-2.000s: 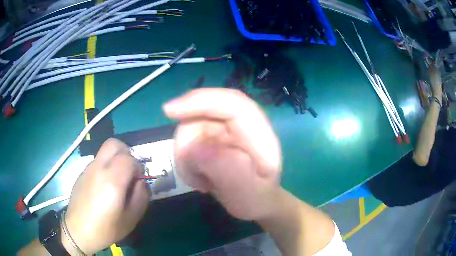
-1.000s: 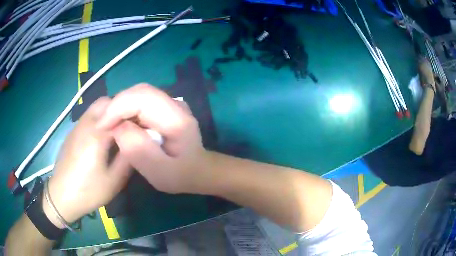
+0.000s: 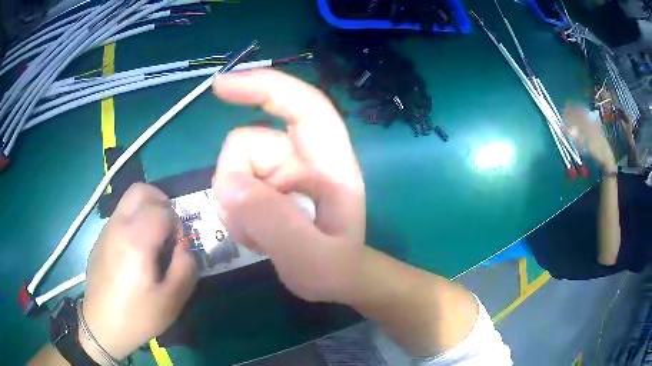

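A white sheathed cable (image 3: 121, 161) runs from a red connector (image 3: 26, 296) at the left up to bare core wires. A second short white leg (image 3: 61, 289) runs from that connector under my left hand (image 3: 143, 268), which is closed on it; thin coloured wires show at its fingertips. My right hand (image 3: 297, 189) is raised beside it, slightly blurred, index finger extended and other fingers curled. A small pale spot shows among its fingers; I cannot tell what it is. A white printed card (image 3: 207, 221) lies under and between my hands, partly hidden.
White cables (image 3: 64, 78) lie at the upper left. Loose black pieces (image 3: 386, 86) lie scattered behind my right hand, below a blue tray (image 3: 393, 27). More white cables (image 3: 532, 100) lie at the right, near another person's hand (image 3: 586, 132). Yellow tape (image 3: 108, 121) crosses the green surface.
My right hand was over my left one a second ago and has moved right and up, apart from it, index finger extended. The card shows again. The other person's hand has moved left.
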